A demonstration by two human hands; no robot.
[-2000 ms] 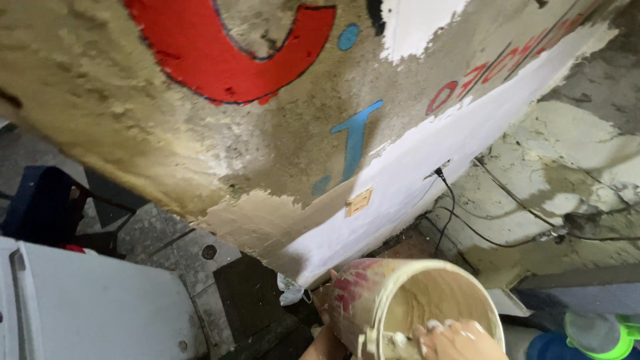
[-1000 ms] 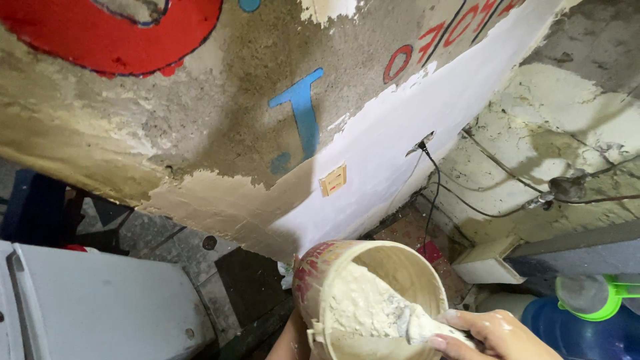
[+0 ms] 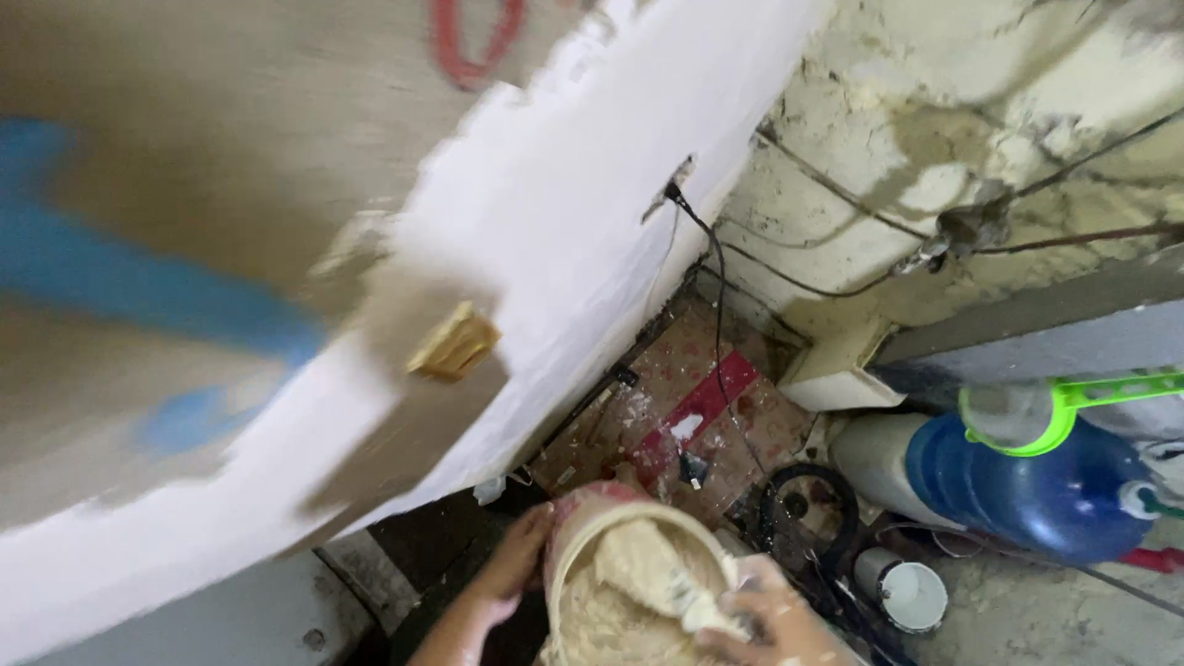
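Observation:
A round bucket (image 3: 592,518) holds thick beige putty (image 3: 592,610) at the bottom centre. My left hand (image 3: 518,555) grips the bucket's outer left side. A putty-coated spreading tool (image 3: 680,597), its exact kind hidden by the putty, is in my right hand (image 3: 772,610), with its loaded end inside the bucket mouth. Beyond the bucket rises a wall part-covered in smooth white coating (image 3: 555,213), with bare grey-brown surface and blue and red paint at the left. A yellowish socket or switch plate (image 3: 455,344) sits on the wall.
A black plug and cord (image 3: 717,268) hang from the wall toward a littered floor (image 3: 675,398). At the right lie a blue water jug (image 3: 1027,490), a green-rimmed strainer (image 3: 1017,421) and a small white pot (image 3: 914,597). A pale cabinet top (image 3: 231,620) stands lower left.
The view has moved closer to the wall and rightward. Two seconds ago my right hand was down in the bucket mouth; one second ago it held the putty-laden tool over it, much as now.

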